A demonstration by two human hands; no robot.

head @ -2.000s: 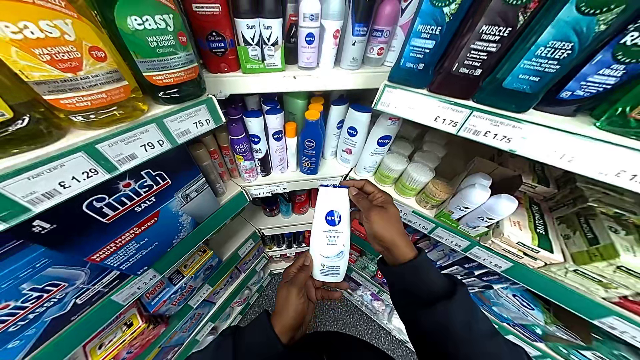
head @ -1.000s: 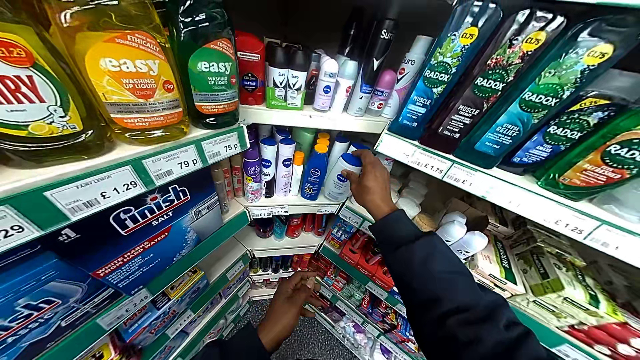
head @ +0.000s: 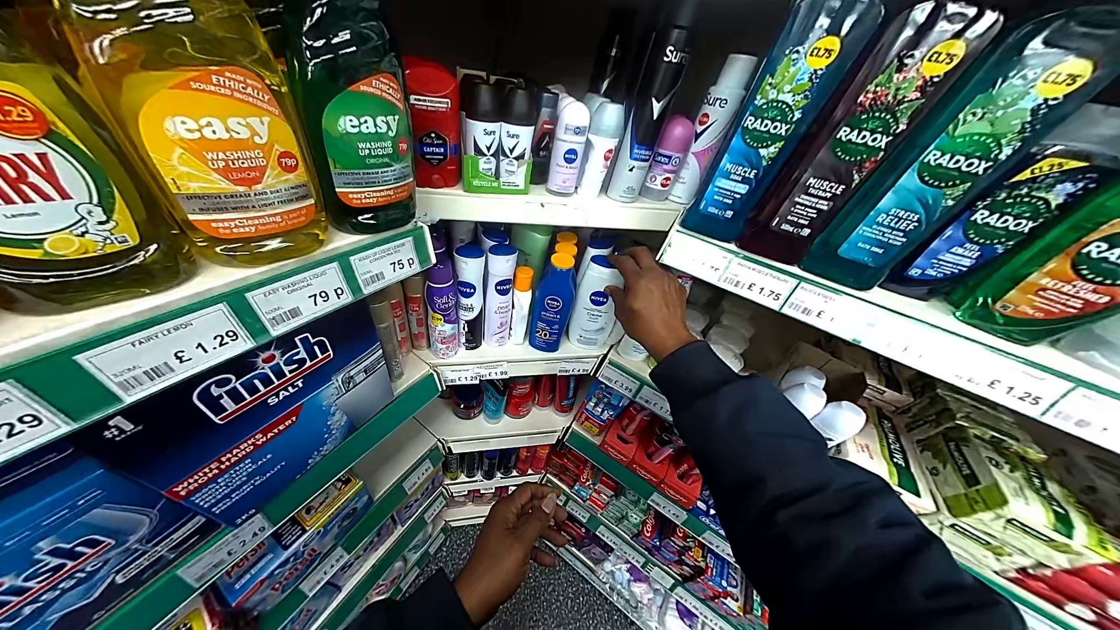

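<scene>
A white Nivea Creme bottle [head: 595,306] stands upright on the corner shelf, right of a blue Nivea sunscreen bottle [head: 552,304]. My right hand [head: 649,297] is at its upper right side, fingertips at the bottle's shoulder; whether they grip it or only touch it cannot be told. Further left in the same row are a small white bottle with an orange cap [head: 521,304], Nivea spray cans [head: 500,297] and a purple spray can [head: 441,302]. Low in front of the shelves, my left hand [head: 516,547] holds nothing, its fingers loosely curled and the thumb near the index finger.
Washing-up liquid bottles [head: 223,157] line the upper left shelf, with Finish boxes [head: 254,411] below. Deodorants [head: 569,144] stand on the shelf above the corner row. Radox bottles [head: 954,157] lean on the upper right shelf; white-capped bottles [head: 822,407] and toothpaste boxes [head: 647,455] are lower.
Two seconds ago both my hands held the white Nivea bottle in front of the shelves. It now stands on the corner shelf with my right hand at it, and my left hand is lower without it.
</scene>
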